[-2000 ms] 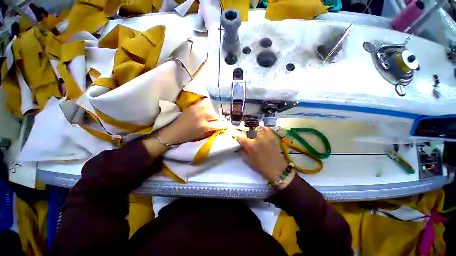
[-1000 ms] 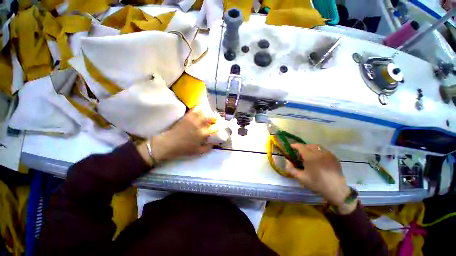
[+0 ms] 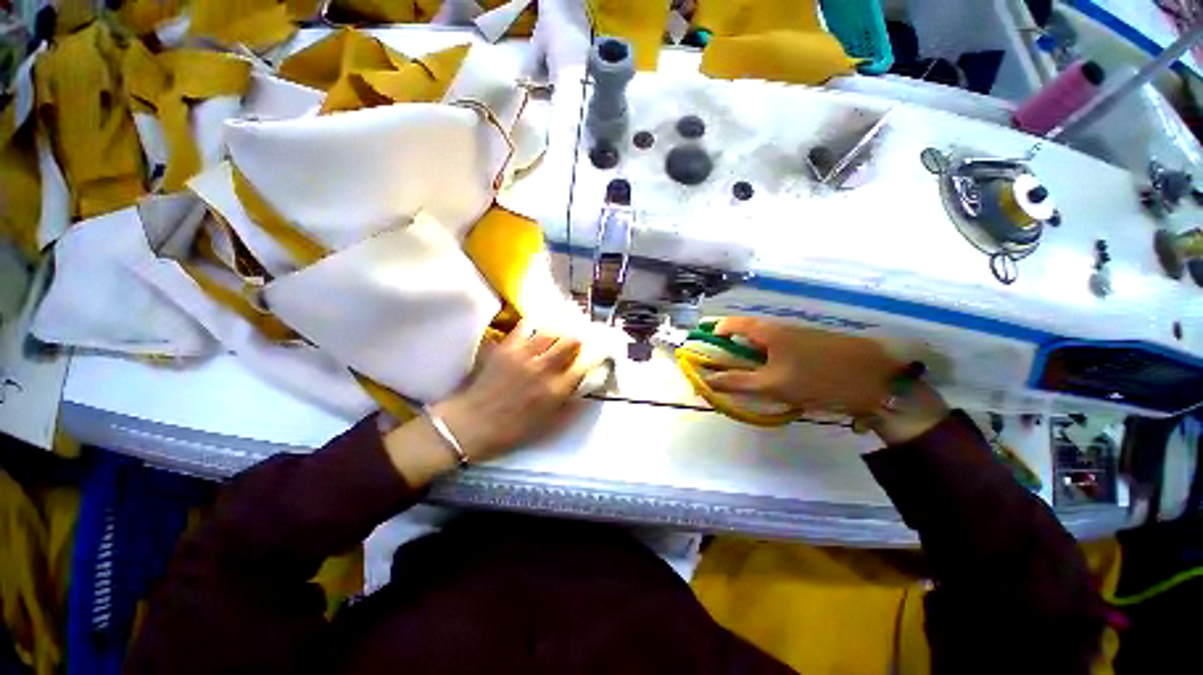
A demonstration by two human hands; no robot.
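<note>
The mustard and white fabric (image 3: 389, 297) lies left of the needle, with a bright yellow part (image 3: 507, 253) near the machine's left end. My left hand (image 3: 517, 385) presses and grips the fabric's edge just left of and in front of the presser foot (image 3: 639, 323). My right hand (image 3: 805, 369) holds the scissors (image 3: 723, 346) by their green and yellow handle loops, right of the needle. The scissors point left towards the fabric; the blades are mostly washed out by the lamp's glare.
The white sewing machine head (image 3: 844, 211) spans the right side. Small green-handled snips (image 3: 1013, 462) lie on the bed at far right, partly behind my sleeve. More mustard and white pieces (image 3: 92, 125) are heaped at upper left. A blue crate (image 3: 112, 567) stands at lower left.
My right hand has left the fabric at the needle, taken hold of the scissors and moved them left. The fabric has shifted away from the needle, and my left hand still holds its edge.
</note>
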